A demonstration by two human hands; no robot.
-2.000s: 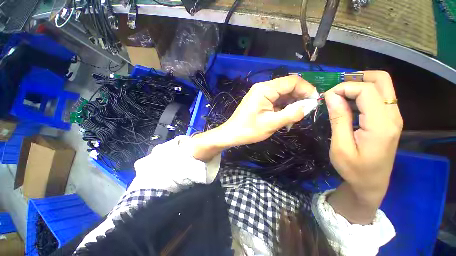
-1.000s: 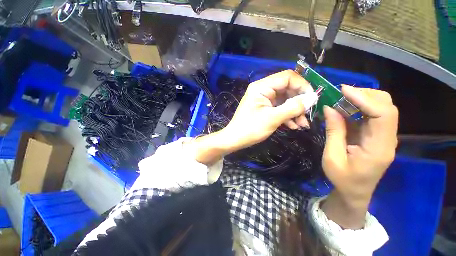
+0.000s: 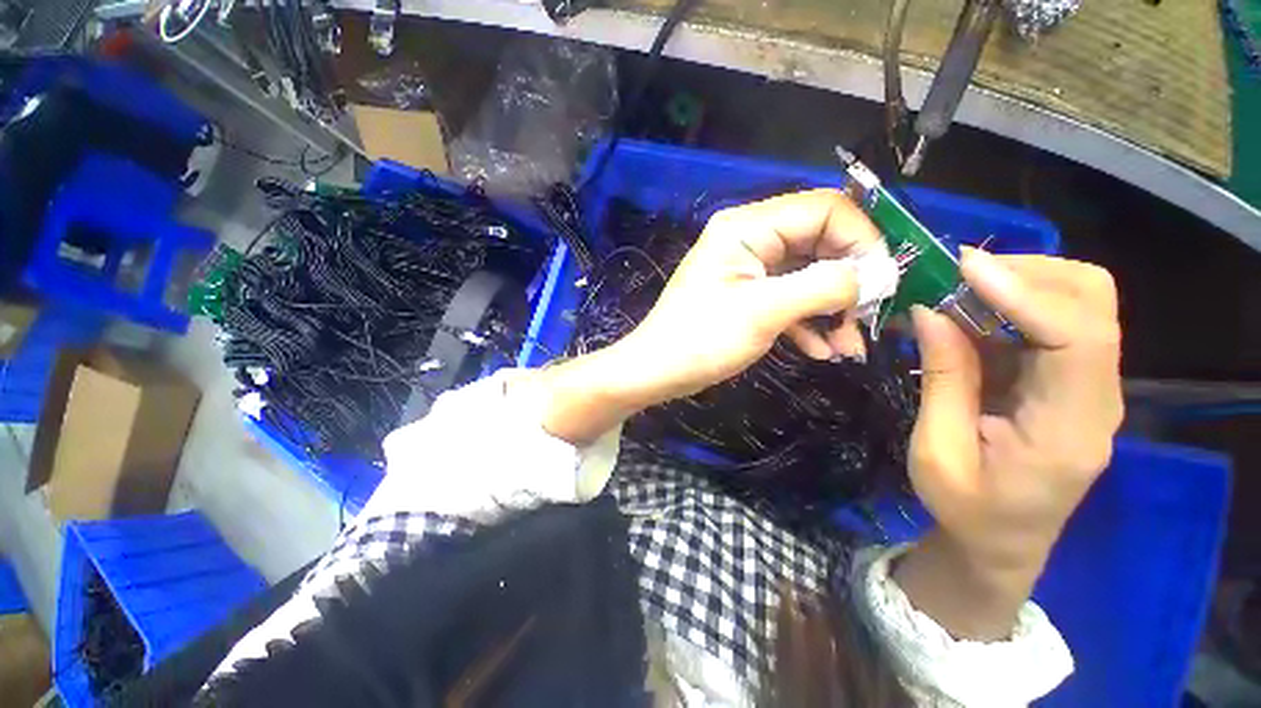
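Observation:
My right hand (image 3: 1023,374) pinches the green circuit board (image 3: 909,249) by its lower right end, at the silvery connector. The board is tilted, its other silvery end pointing up and left. My left hand (image 3: 754,297), with whitish covering on its fingertips, pinches the thin wire leads (image 3: 906,257) against or just above the board's face; whether they touch is not clear. The soldering iron (image 3: 954,72) points down over the bench edge, above the board and apart from it. A thinner curved tube (image 3: 895,76) stands beside it.
A blue bin (image 3: 692,165) of black cables lies below my hands. Another blue bin (image 3: 311,470) of black cables is on the left. The bench edge (image 3: 774,69) curves across the top. A blue stool (image 3: 118,242), cardboard box (image 3: 118,436) and blue crate (image 3: 166,567) are at the far left.
The board has gone from about level to tilted, its left end up. My right hand has shifted its grip on the connector end. The iron appears farther right in the view.

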